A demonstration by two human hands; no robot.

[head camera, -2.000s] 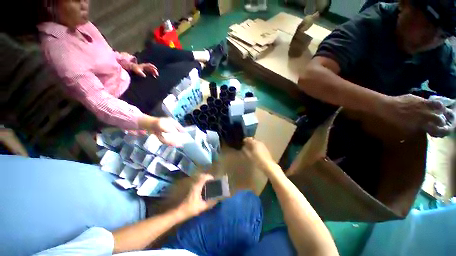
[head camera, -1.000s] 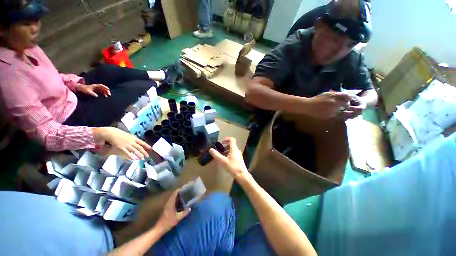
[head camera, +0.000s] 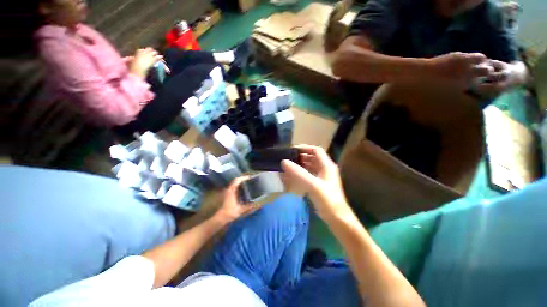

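Observation:
My left hand holds a small white carton with its open mouth turned up toward me. My right hand grips a black cylinder, lying nearly level just above and beyond the carton, not inside it. Open-flapped white cartons stand in a group to the left. Black cylinders cluster upright beyond my hands, with upright cartons beside them. The picture is blurred.
A brown cardboard sheet lies under the work. A large open shipping carton stands at right, before a person in dark clothes. A person in a pink shirt sits at left. Flat cardboard lies beyond.
My right hand has brought the black cylinder from near the cluster to above the carton. The pink-shirted person's hand has withdrawn from the open cartons to the lap. The view has shifted.

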